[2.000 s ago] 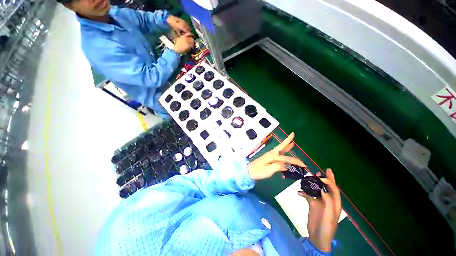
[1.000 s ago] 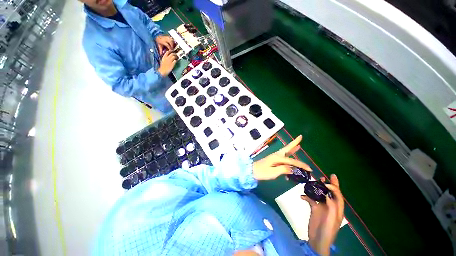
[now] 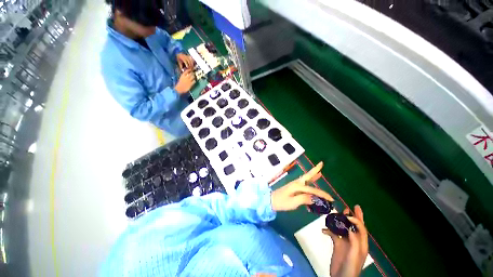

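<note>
My left hand (image 3: 294, 193) is bare, with its index finger stretched out and its other fingers at a small round black smartwatch (image 3: 320, 204) with faint light marks on its face. My right hand (image 3: 350, 246) holds a second round black smartwatch (image 3: 340, 224) between thumb and fingers, its face up and showing small pale marks. The two watches are side by side, close together. A pale paper sheet (image 3: 313, 246) lies under the hands. The undersides of both watches are hidden.
A white foam tray (image 3: 248, 157) with rows of dark watches lies left of my hands. A black blister tray (image 3: 162, 176) is beside it. A person (image 3: 143, 81) works at wired parts (image 3: 208, 59) at upper left. A dark green belt (image 3: 351, 146) runs beyond my hands.
The whole view has shifted a little, so the hands and watches sit lower. The right watch's display marks look different. The neighbour's head is lowered, and their hands have left their earlier raised position.
</note>
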